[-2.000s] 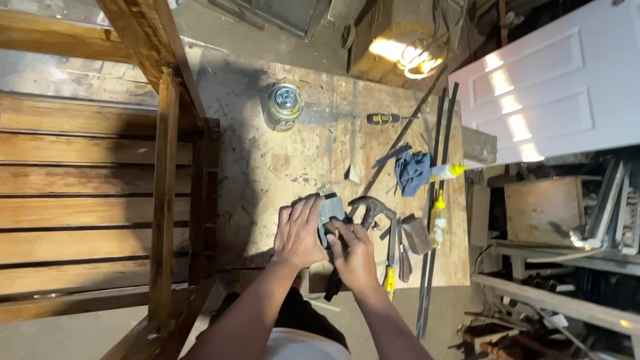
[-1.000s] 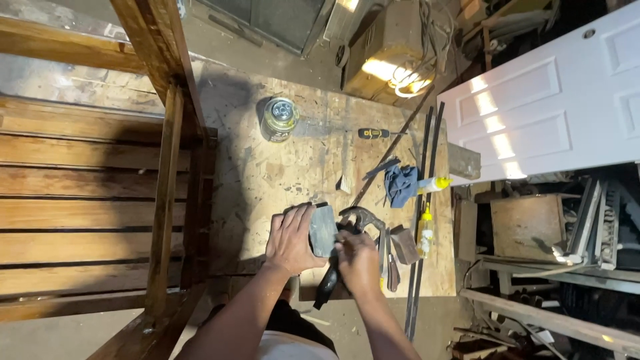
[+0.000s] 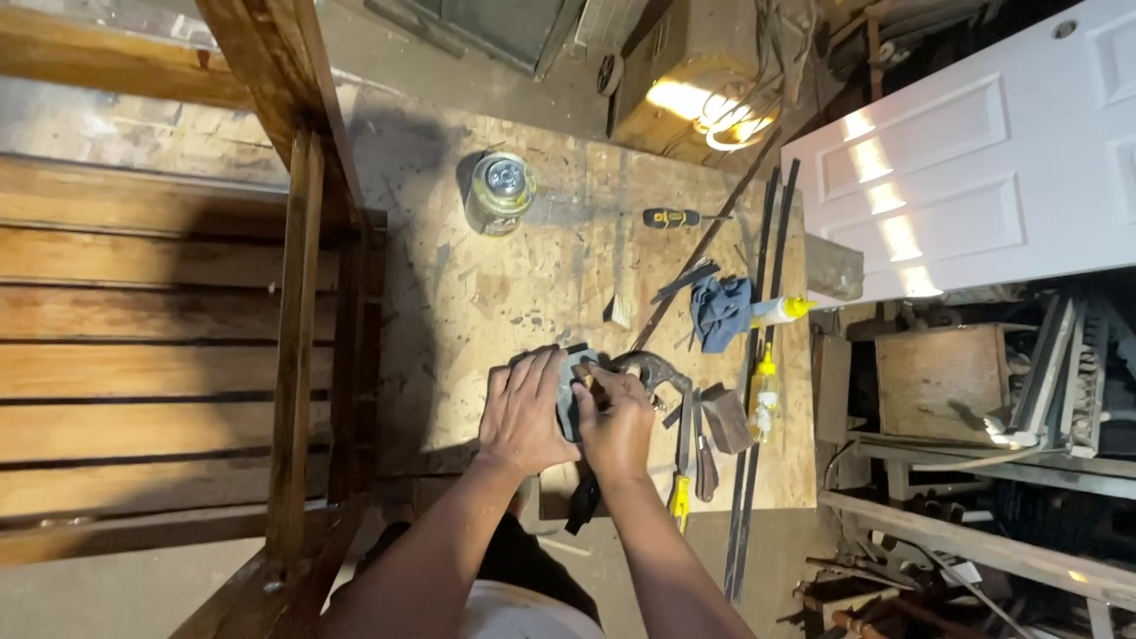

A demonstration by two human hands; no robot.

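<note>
My left hand (image 3: 524,413) grips a grey block or sheet (image 3: 572,390), possibly sandpaper, at the front of the plywood workbench (image 3: 497,328). Close beside it on the right, my right hand (image 3: 617,422) pinches a small brown piece (image 3: 586,371) against the grey surface; its exact shape is hidden by the fingers. A claw hammer's head (image 3: 652,366) lies just right of that hand, and its black handle (image 3: 581,504) shows below between the forearms. Farther right are a yellow-handled tool (image 3: 680,497), a knife with a brown handle (image 3: 706,470) and a dark wood block (image 3: 726,419).
A can (image 3: 500,195) stands at the back, with a screwdriver (image 3: 673,217) to its right. A blue cloth (image 3: 721,311), two yellow-capped bottles (image 3: 765,395) and long dark strips (image 3: 763,355) lie on the right. A slatted wooden frame (image 3: 306,355) borders the left side.
Both hands stay together over the front of the bench. The right hand, lower beside the grey piece a second ago, is now over its right part with the brown piece between its fingers.
</note>
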